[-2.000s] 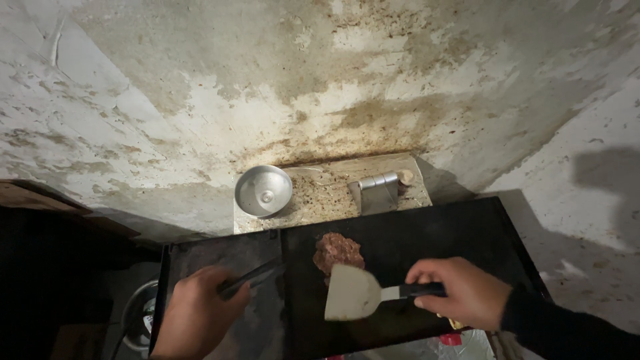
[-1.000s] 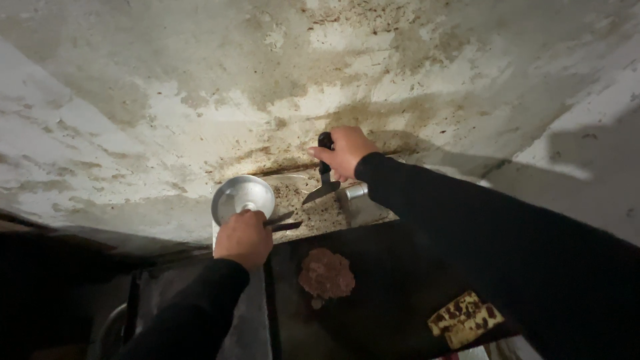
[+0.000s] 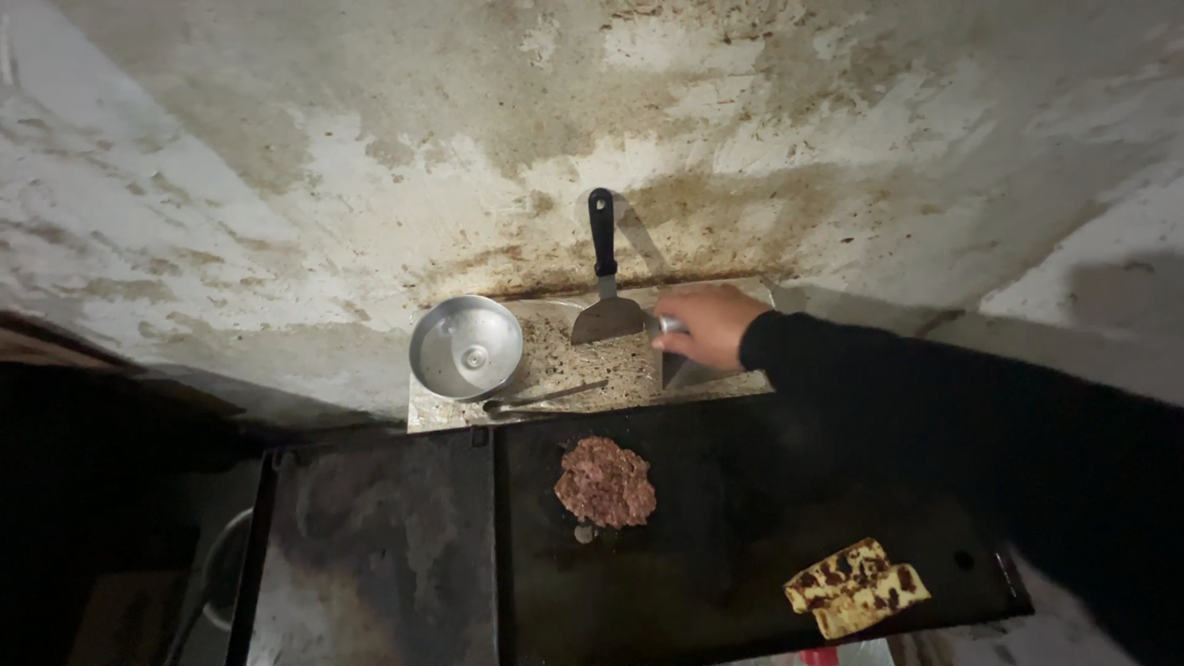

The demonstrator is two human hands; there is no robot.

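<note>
My right hand [image 3: 710,326] reaches over the greasy ledge behind the griddle, its fingers closed around the metal handle of a burger press [image 3: 680,370]. Just left of it a spatula [image 3: 609,319] leans on the wall, black handle up and blade down on the ledge. A round metal lid [image 3: 466,349] lies further left, and a thin dark-handled utensil [image 3: 546,398] rests along the ledge's front. A flattened ground-meat patty [image 3: 606,483] sits on the black griddle [image 3: 721,564]. Browned slices of food [image 3: 856,588] lie at its right. My left hand is out of view.
A stained, peeling wall [image 3: 518,139] rises right behind the ledge [image 3: 555,356]. Left of a raised divider is a second, greyish metal plate [image 3: 379,555]. Part of a round metal rim [image 3: 222,564] shows beyond its left edge, in shadow.
The wide spatula has left my right hand and stands against the wall. My right hand has moved right onto the press handle. My left hand has left the lid and the view; its thin utensil lies on the ledge.
</note>
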